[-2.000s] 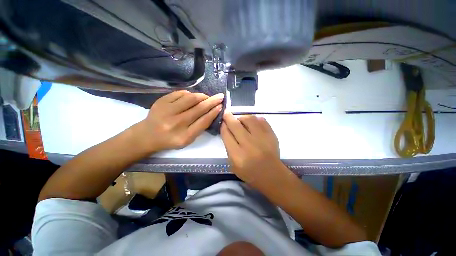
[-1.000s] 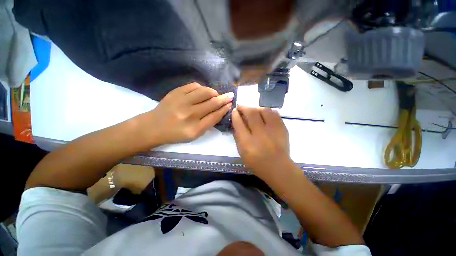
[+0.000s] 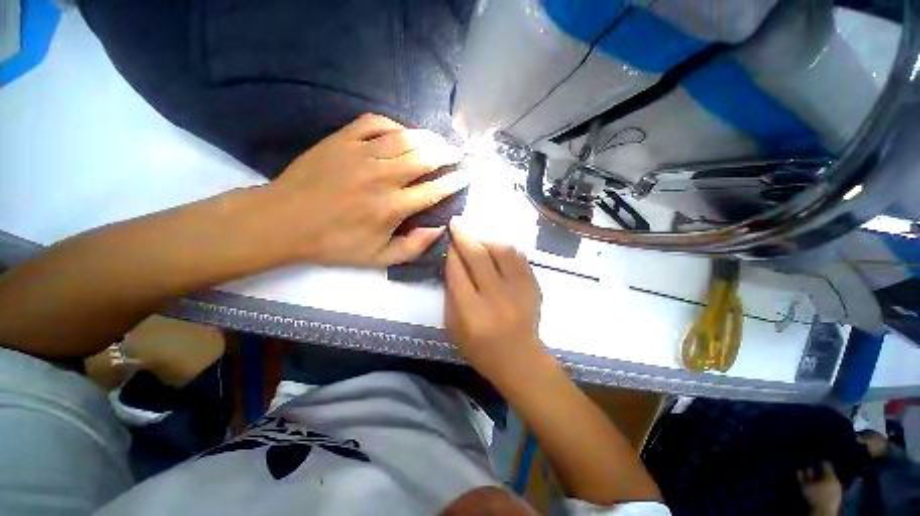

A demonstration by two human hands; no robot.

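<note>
A dark navy garment [image 3: 293,71] lies on the table at the upper left and runs to the needle area, which is washed out by the lamp. My left hand [image 3: 358,191] presses flat on the cloth, fingertips near the needle area. My right hand [image 3: 494,297] has its thumb and fingertips at the cloth's folded edge [image 3: 419,264], close to my left fingers. The sewing machine head [image 3: 656,81], pale with blue stripes, fills the upper right. The presser foot and needle cannot be made out in the glare.
Yellow-handled scissors [image 3: 714,328] lie on the white table [image 3: 605,328] at the right. Black thread snips [image 3: 623,210] show partly behind the machine's shiny curved rim. A grey marked strip [image 3: 333,328] runs along the table's front edge. Part of another person [image 3: 822,489] shows at the lower right.
The view has swung, so the machine head now fills the upper right and more garment shows at the upper left. My left hand lies flatter over the cloth, fingers more spread.
</note>
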